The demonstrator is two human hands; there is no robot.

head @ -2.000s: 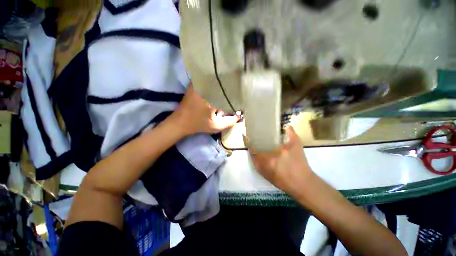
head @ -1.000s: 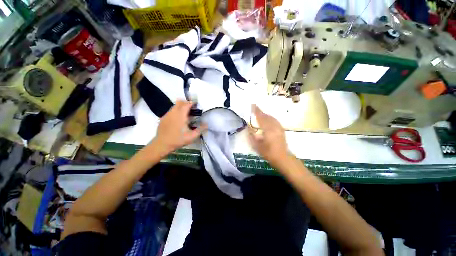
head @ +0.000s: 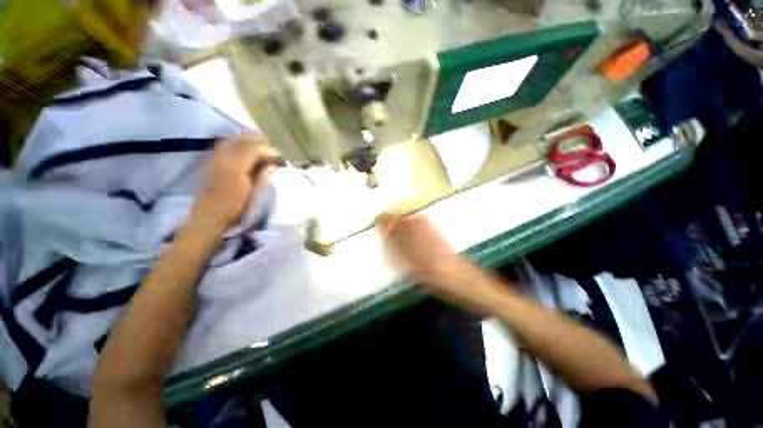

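My left hand [head: 234, 180] is at the left of the sewing machine head, blurred, with its fingertips pinched on an edge of the garment piece. The white garment piece [head: 117, 184] with navy stripes lies in a large heap on the table's left, partly under my left forearm. My right hand [head: 412, 244] is on the table just in front of the machine bed, blurred, fingers curled; whether it holds anything cannot be told. The presser foot and needle [head: 368, 167] are brightly lit between and beyond my hands, with no garment visible under them.
The cream sewing machine [head: 401, 42] with its green panel [head: 510, 75] spans the back. Red-handled scissors [head: 581, 157] lie right of the needle. A white rounded sheet [head: 463, 153] is under the machine arm. A yellow basket [head: 67, 42] stands at the back left. The table's green edge [head: 335, 314] runs in front.
The view has turned and moved closer. My hands have moved apart, and the small piece between them has left the table's front. My left hand is now at the garment heap.
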